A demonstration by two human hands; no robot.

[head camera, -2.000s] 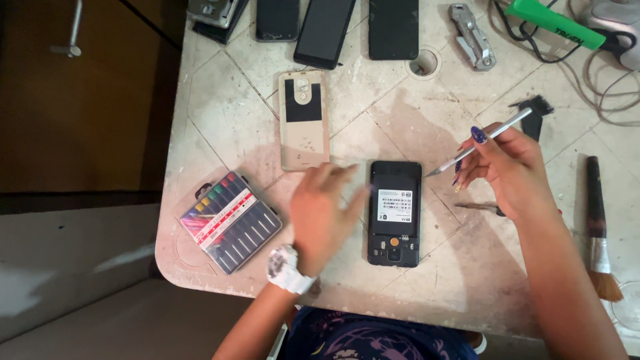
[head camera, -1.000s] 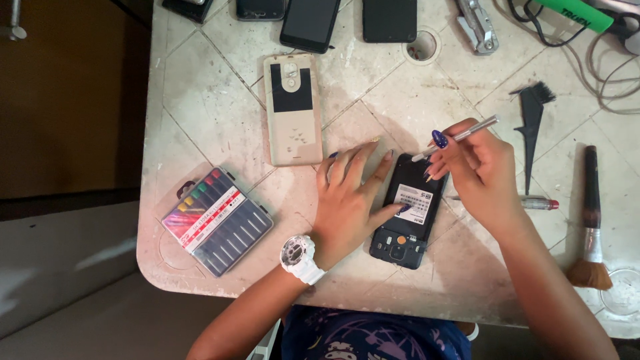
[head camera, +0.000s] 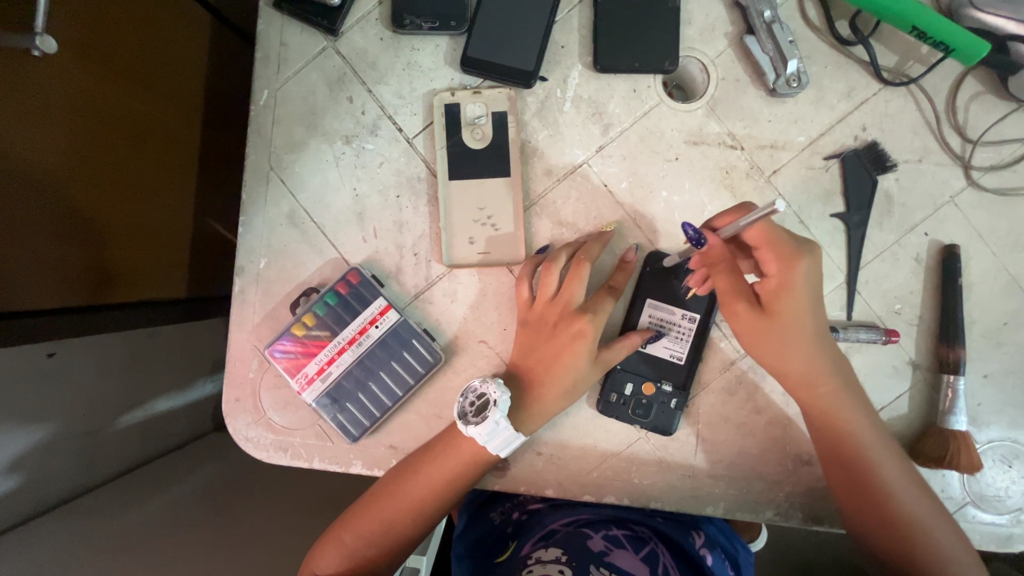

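Observation:
A black smartphone with its back cover off lies slightly tilted on the white plastic table, its battery label and camera part showing. My left hand, below a white wristwatch, rests beside it with fingers spread and the thumb on the label. Between thumb and fingers, my right hand holds a slim metal pen-like tool, its tip at the top left corner of the phone. A gold phone back cover, inner side up, lies up and left of the left hand.
A screwdriver set case sits at left. Several phones and a folding multi-tool lie along the far side, near a table hole. To the right are a black tint brush, a screwdriver, a bristle brush and cables.
My left hand has moved right onto the phone, which now lies tilted rather than straight. The tool in my right hand has gone from beside the phone to its top end.

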